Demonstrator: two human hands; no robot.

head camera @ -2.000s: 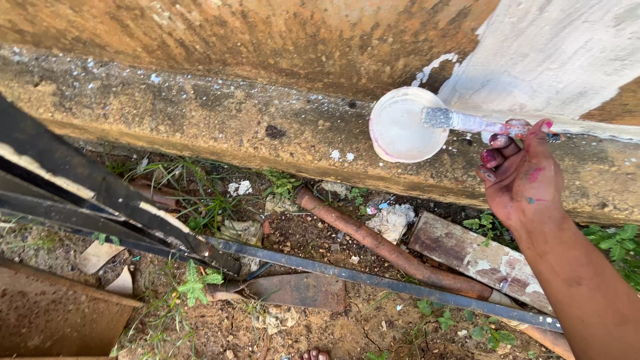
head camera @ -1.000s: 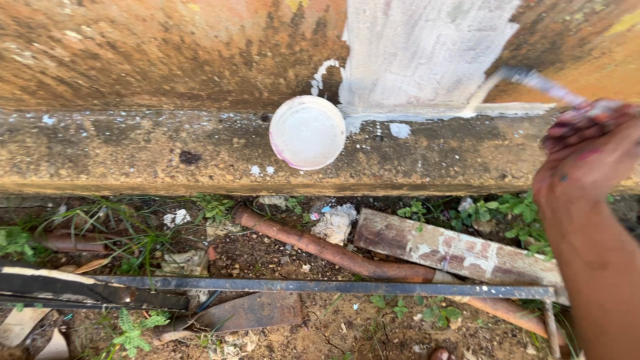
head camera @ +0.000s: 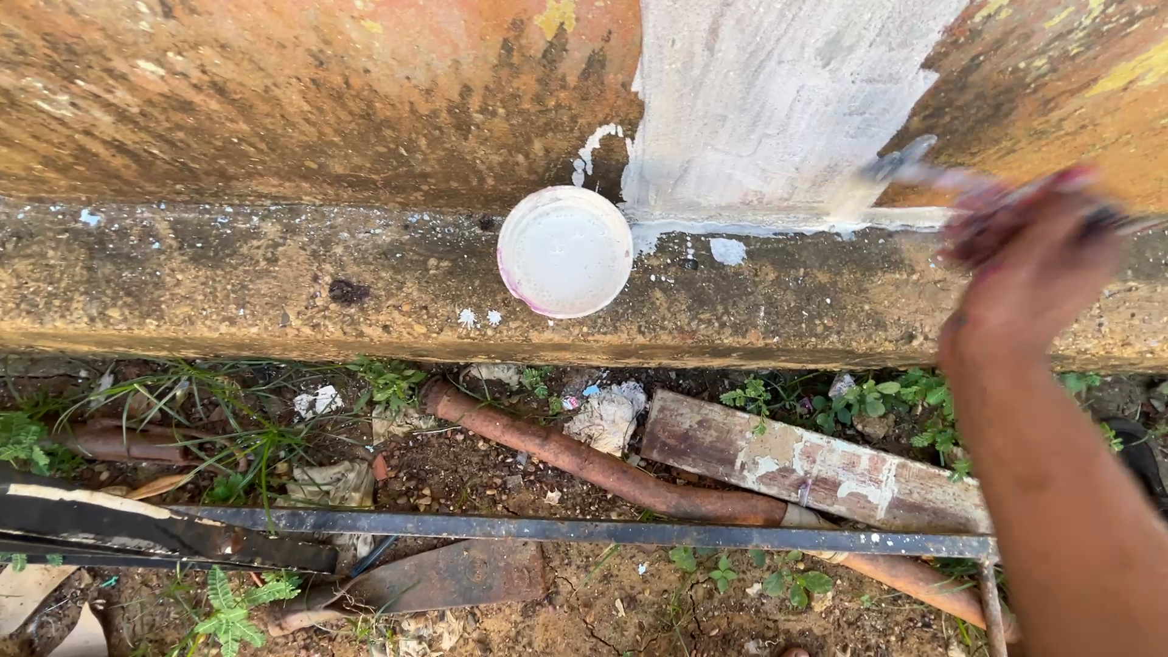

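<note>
My right hand (head camera: 1031, 228), blurred and stained with paint, is closed around the handle of a paintbrush (head camera: 899, 162) at the right. The bristles, pointing left, are at the right edge of a white painted patch (head camera: 776, 100) on the weathered orange-brown wall (head camera: 365, 100). Left of the brush, a round tub of white paint (head camera: 566, 253) stands on the concrete ledge (head camera: 228, 283), below the patch's lower left corner. White drips and smears mark the ledge beside the tub. My left hand is out of view.
Below the ledge, a thin metal bar (head camera: 584, 531) crosses above the soil. Under it lie a rusty pipe (head camera: 566, 456), a paint-spotted plank (head camera: 812, 465) and a flat rusty metal piece (head camera: 456, 577). Weeds (head camera: 237, 611) grow around them. A black frame part (head camera: 164, 529) juts in at lower left.
Two seconds ago the brush was over the tub in my right hand; now it is at the wall, right of the white patch. The view has shifted right.
</note>
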